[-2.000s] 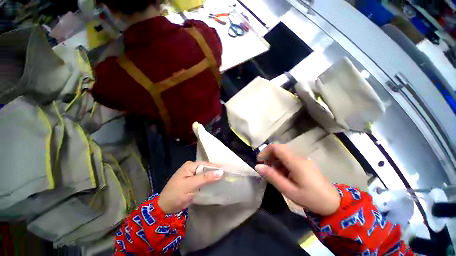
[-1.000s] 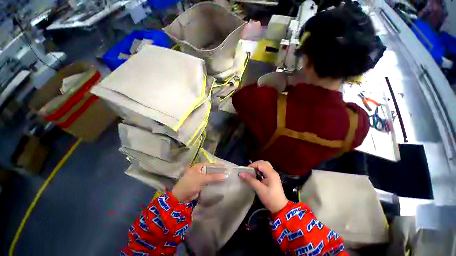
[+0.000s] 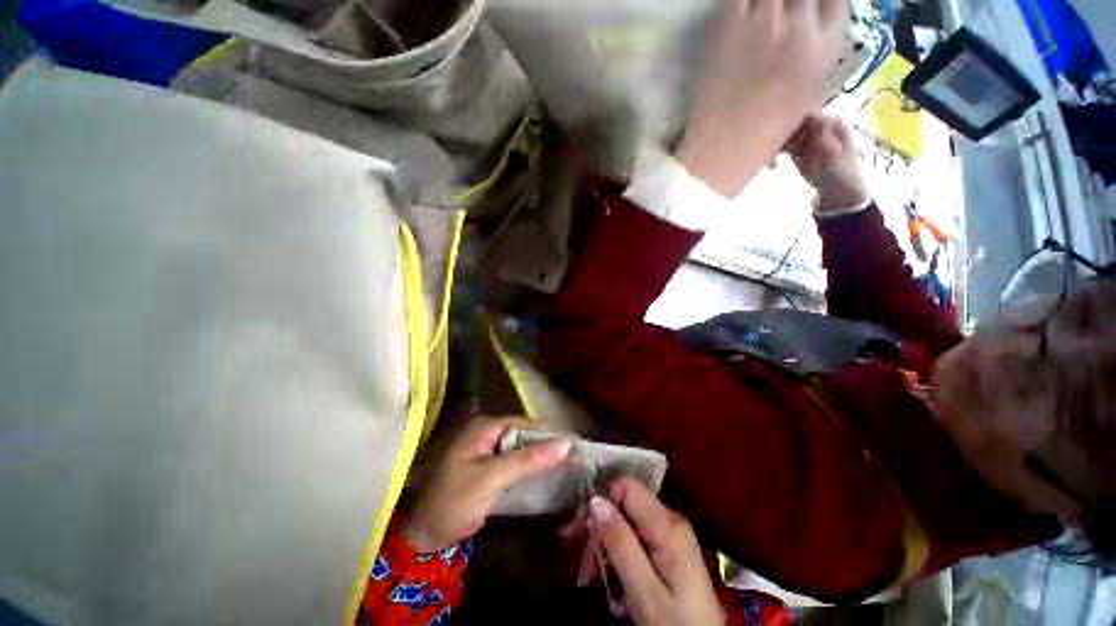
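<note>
A beige fabric piece [image 3: 539, 487] with a folded band is held low in the middle of the view. My left hand [image 3: 471, 479] pinches its left part, thumb on top. My right hand [image 3: 649, 550] is at its right part, holding a small thin metal tool [image 3: 595, 495], likely thread snips, with its tip at the band's edge. The lower part of the piece is dark and hidden by my hands.
A large beige stack with yellow edges [image 3: 184, 330] fills the left. An open beige bag body [image 3: 355, 73] stands behind it. A coworker in maroon [image 3: 734, 452] reaches across the right. Orange-handled pliers [image 3: 924, 228] lie on the bench.
My view has swung left and closer to the stack. The coworker has turned, with arms now raised over the bench. A metal tool now shows in my right fingers at the band.
</note>
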